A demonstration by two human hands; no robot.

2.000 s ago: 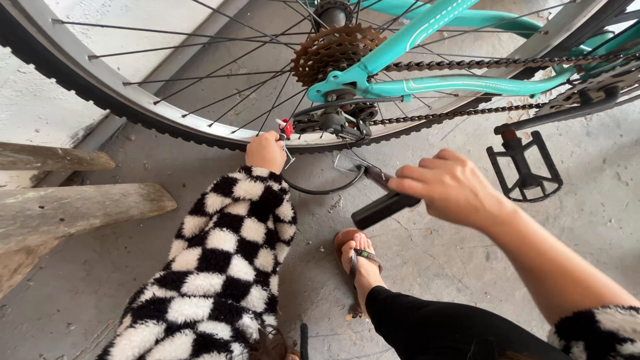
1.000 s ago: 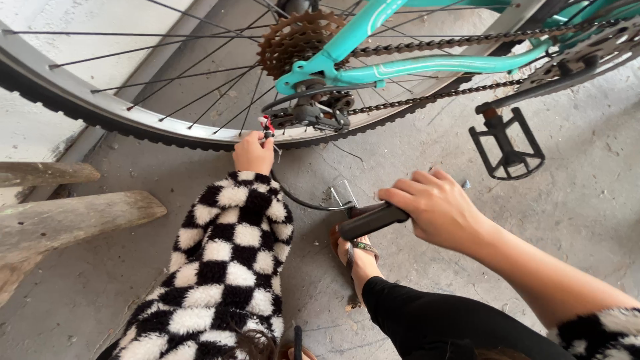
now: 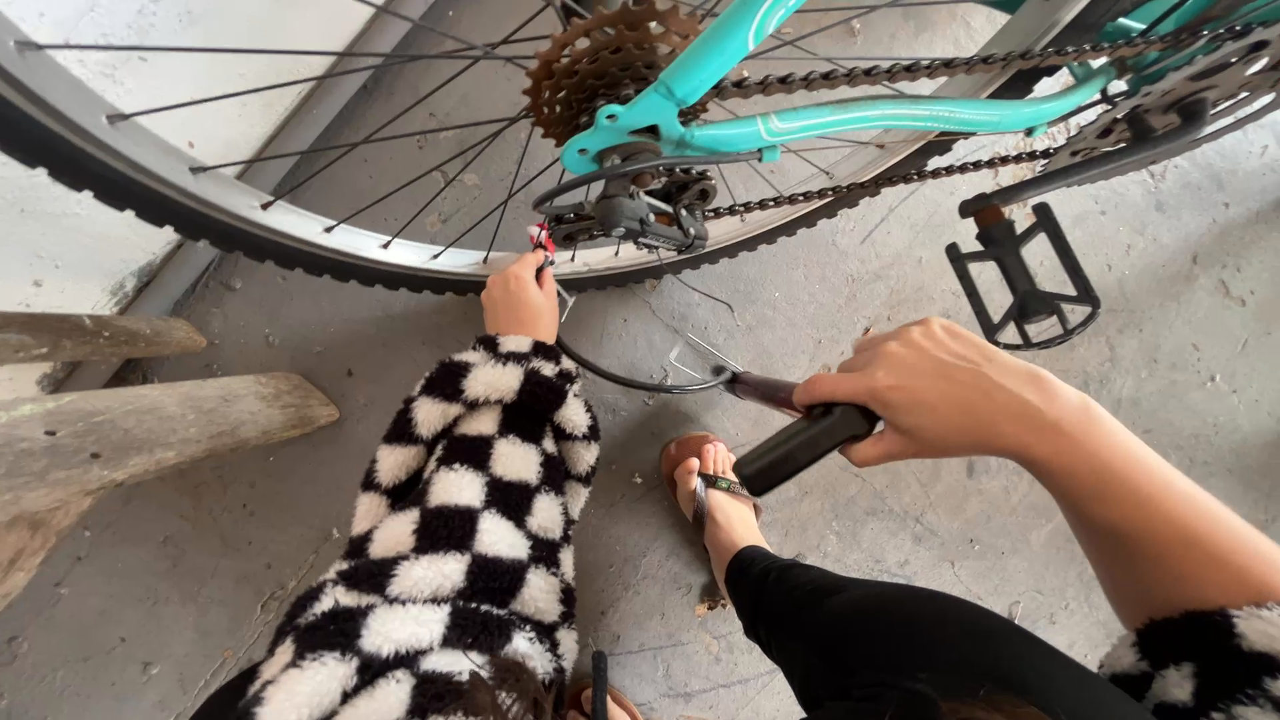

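Observation:
At the rim of the bicycle's rear wheel, my left hand grips a red-and-white pump head; whether it sits on the valve is hidden by my fingers. A black hose curves from there to the hand pump, whose barrel points toward the floor. My right hand is closed around the pump's black handle, above a sandalled foot. Rusty sprockets and the rear derailleur are just above my left hand.
Weathered wooden legs stand at the left near a white wall. A black pedal hangs above my right forearm. The teal frame and chain cross the top. My feet in flip-flops rest on the concrete floor.
My left hand stays at the wheel rim with the pump head. The pump handle in my right hand has moved relative to the hose and foot. The view has shifted slightly.

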